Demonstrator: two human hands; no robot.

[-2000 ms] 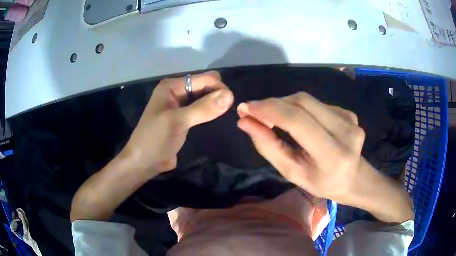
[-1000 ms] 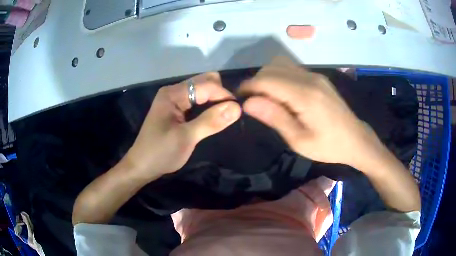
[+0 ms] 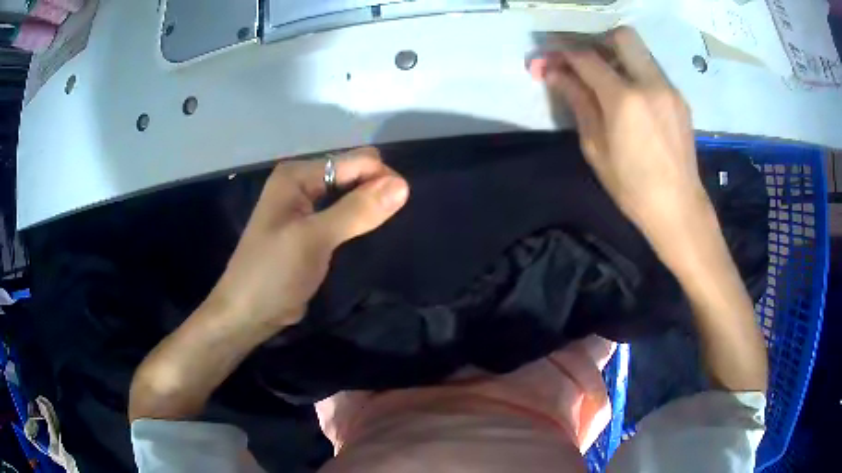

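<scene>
A large black garment piece (image 3: 462, 217) lies over my lap below the table's front edge. Its upper part is smooth and matte, and shinier wrinkled cloth hangs under it. My left hand (image 3: 323, 217), with a ring, pinches the upper edge of the black cloth between thumb and fingers. My right hand (image 3: 637, 125) is over the white table at the upper right, blurred, with its fingertips around a small pink-orange piece, possibly tailor's chalk (image 3: 538, 66). Whether the piece is lifted or touches the table cannot be told.
The white table (image 3: 277, 102) has round screws and grey metal plates (image 3: 210, 26) at its top edge. Paper notes (image 3: 803, 42) lie at the upper right. A blue plastic basket (image 3: 801, 240) with black cloth stands at the right. Pink items (image 3: 42, 32) show at the upper left.
My right hand has moved from the cloth beside my left hand up to the pink-orange piece on the table. My left hand has shifted slightly left, still on the cloth.
</scene>
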